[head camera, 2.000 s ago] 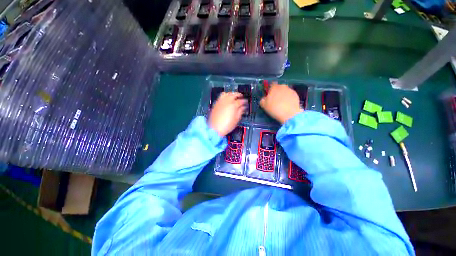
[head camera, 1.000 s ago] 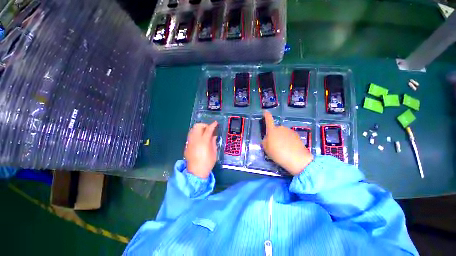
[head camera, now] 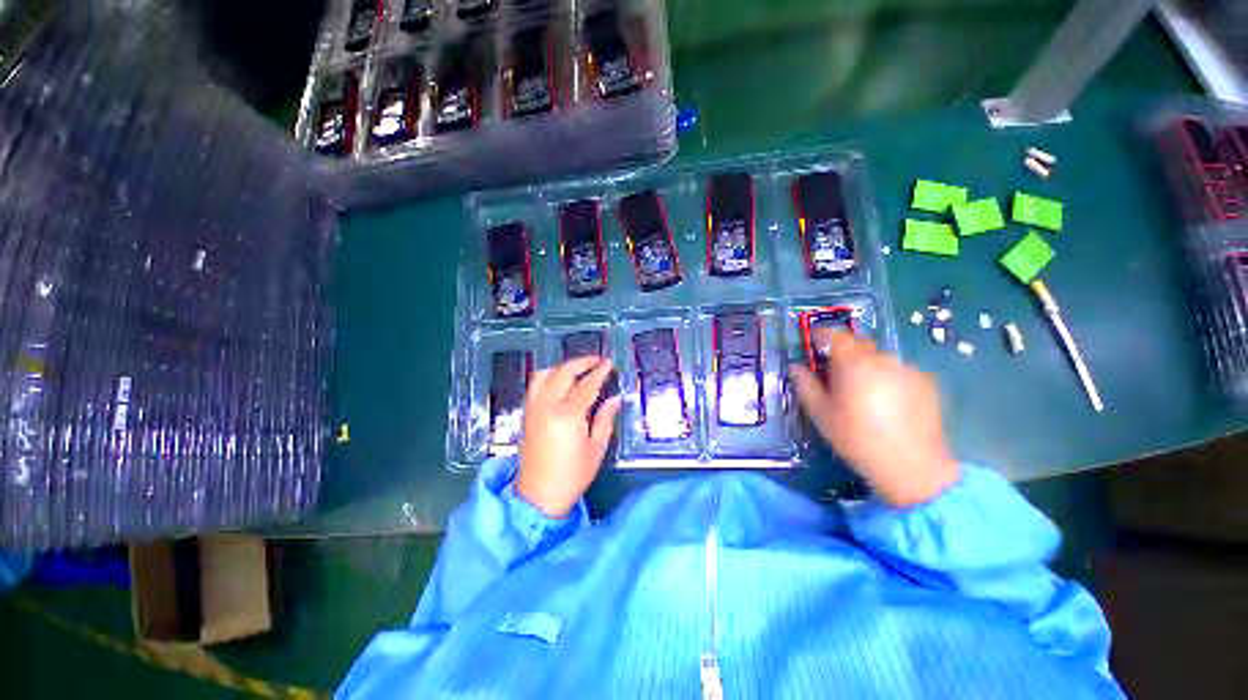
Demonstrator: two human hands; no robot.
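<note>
A clear blister tray (head camera: 472, 260) holds two rows of phones on the bench. The back-row phones (head camera: 582, 246) lie with black backs up. In the front row, the middle phone (head camera: 663, 383) and its neighbours also lie back up. The front-right phone (head camera: 827, 323) shows a red edge and screen, partly covered by my blurred right hand (head camera: 876, 410). My left hand (head camera: 564, 431) is over the second front phone from the left (head camera: 586, 353), fingers bent at it. Whether either hand grips its phone is unclear.
Stacked empty trays (head camera: 164, 342) stand at left, stacked filled trays (head camera: 534, 137) beyond. Green pieces (head camera: 977, 216), small loose parts (head camera: 942, 317), a thin tool (head camera: 1068, 345) and a metal post (head camera: 1081, 62) are at right. More red phones (head camera: 1211, 171) are at the right edge.
Front-row phones that showed red keypads now lie back up, except the rightmost. My right hand has moved right along the front row, my left hand onto the second phone. The view has shifted.
</note>
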